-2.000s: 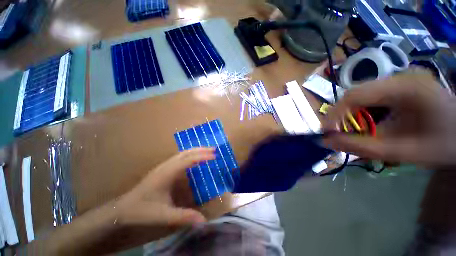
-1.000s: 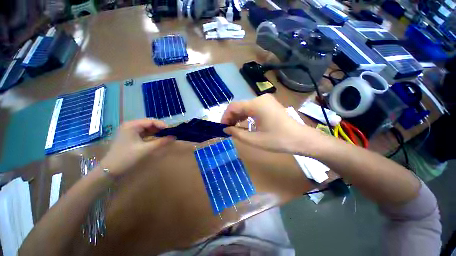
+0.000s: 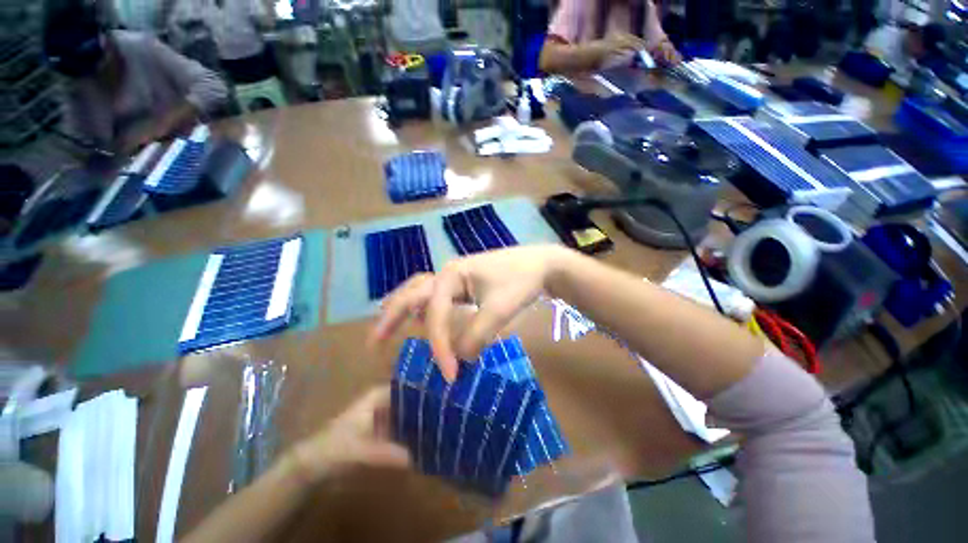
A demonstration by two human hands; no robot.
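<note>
A blue solar cell with pale lines [image 3: 451, 430] is held tilted above the table's front edge. My left hand [image 3: 361, 430] grips its left edge; some of its fingers are hidden behind the cell. My right hand [image 3: 478, 297] is above the cell, fingers spread, one fingertip overlapping its upper part; whether it touches is unclear. A brighter blue cell piece [image 3: 543, 430] lies on the table behind the held cell, partly covered by it. Two dark cell piles, left [image 3: 399, 261] and right [image 3: 478, 229], lie on the pale mat [image 3: 345, 278] beyond my right hand.
A finished stack with white strips [image 3: 242, 292] lies on the green mat [image 3: 133, 318]. Long ribbon [image 3: 255, 408] and white strips [image 3: 98, 461] lie at left. The iron stand [image 3: 578, 225], grey machine [image 3: 663, 175] and tape rolls [image 3: 773, 260] are at right. People sit across the table.
The cell that was flat between both hands is now tilted nearer me, over the brighter piece. My right hand has come off its right edge. The view has lifted, showing people.
</note>
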